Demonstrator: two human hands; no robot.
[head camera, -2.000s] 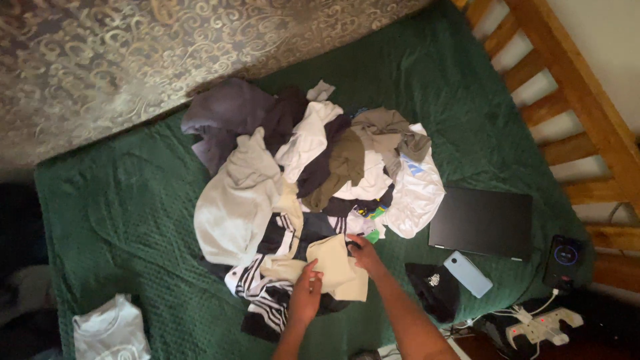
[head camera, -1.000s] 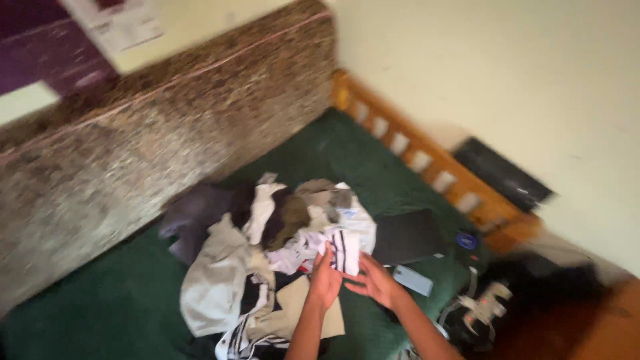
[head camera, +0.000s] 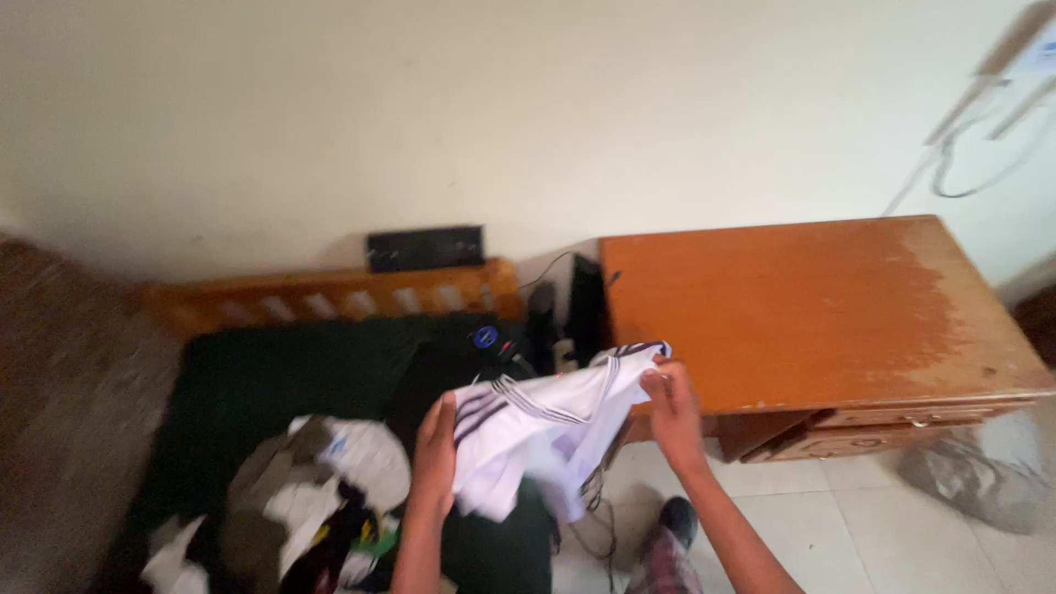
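A white jersey with dark stripes on its shoulders and neckline (head camera: 544, 412) hangs in the air between my hands, its lower part blurred. My left hand (head camera: 435, 454) grips one striped shoulder, and my right hand (head camera: 672, 404) pinches the other near the desk's front edge. Below and to the left, a heap of mixed clothes (head camera: 305, 503) in white, grey, olive and black lies on the dark green bed cover (head camera: 247, 371).
A wooden desk (head camera: 784, 313) with drawers stands at the right. Behind the bed is a slatted wooden bed rail (head camera: 330, 299) with a black box-like object (head camera: 425, 247) above it. Cables (head camera: 606, 528) and a shod foot (head camera: 678, 521) are on the tiled floor; a grey bag (head camera: 978, 478) lies under the desk's right side.
The view has swung far right to the desk. My hands were on a beige cloth two seconds ago, then on the white striped garment over the heap; now the jersey is raised and spread between them.
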